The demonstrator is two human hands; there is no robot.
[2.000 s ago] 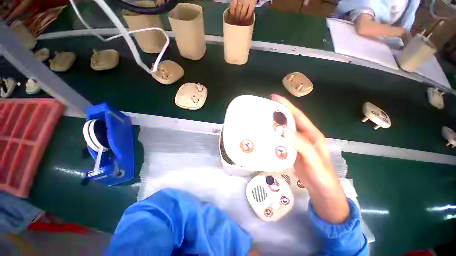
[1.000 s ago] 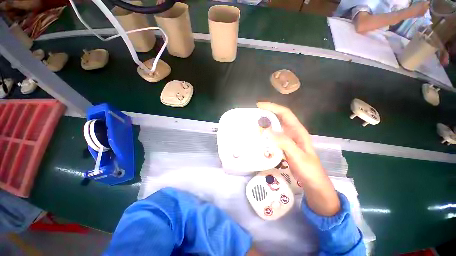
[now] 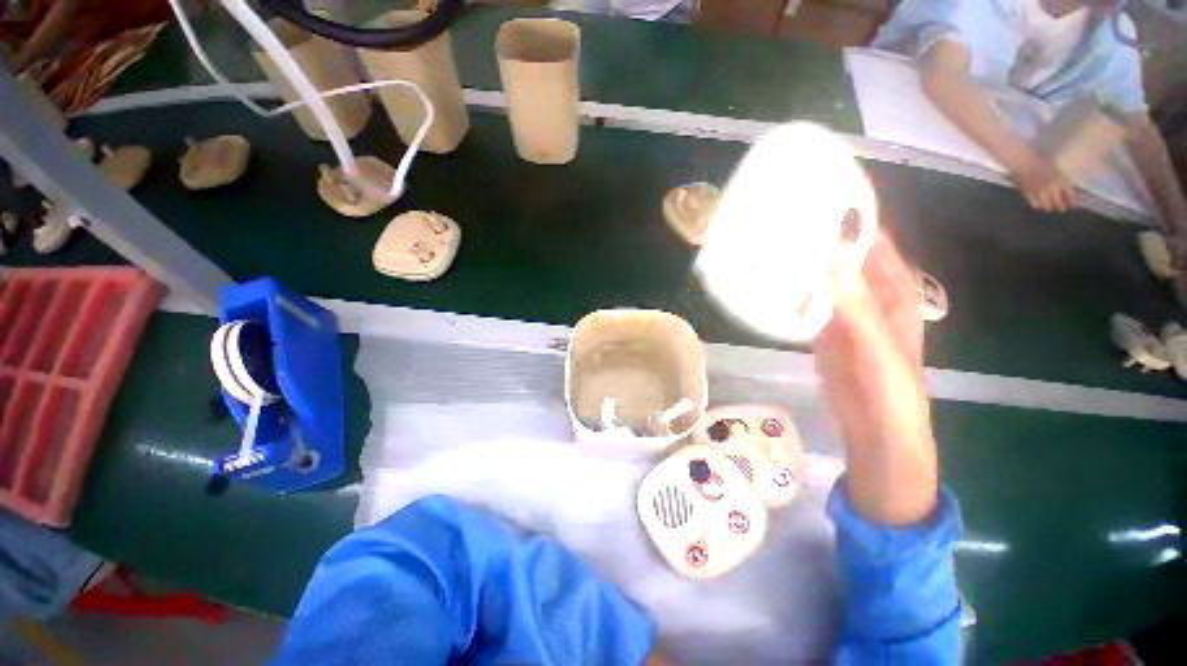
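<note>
My right hand [image 3: 881,345] holds a plug-in unit [image 3: 781,234] up over the belt, its face washed out by glare, with one dark round spot near its right edge. My left hand is not in view; only the blue left sleeve shows at the bottom. An open beige housing [image 3: 634,379] stands on the white sheet [image 3: 449,449] with small white parts inside. To its lower right lie two flat units, the nearer one [image 3: 700,510] with a slotted grille overlapping the other [image 3: 768,449].
A blue tape dispenser [image 3: 289,390] stands at left beside a red parts tray [image 3: 65,377]. Units such as this one [image 3: 417,246] lie on the green belt. Tall housings [image 3: 539,91] stand at the back under a looping white cable [image 3: 302,81]. A person's forearms [image 3: 983,120] are at upper right.
My right hand has lifted the unit up and to the right, off the open housing, uncovering its inside. Units and tall housings on the belt have shifted left. The person opposite has lowered a hand.
</note>
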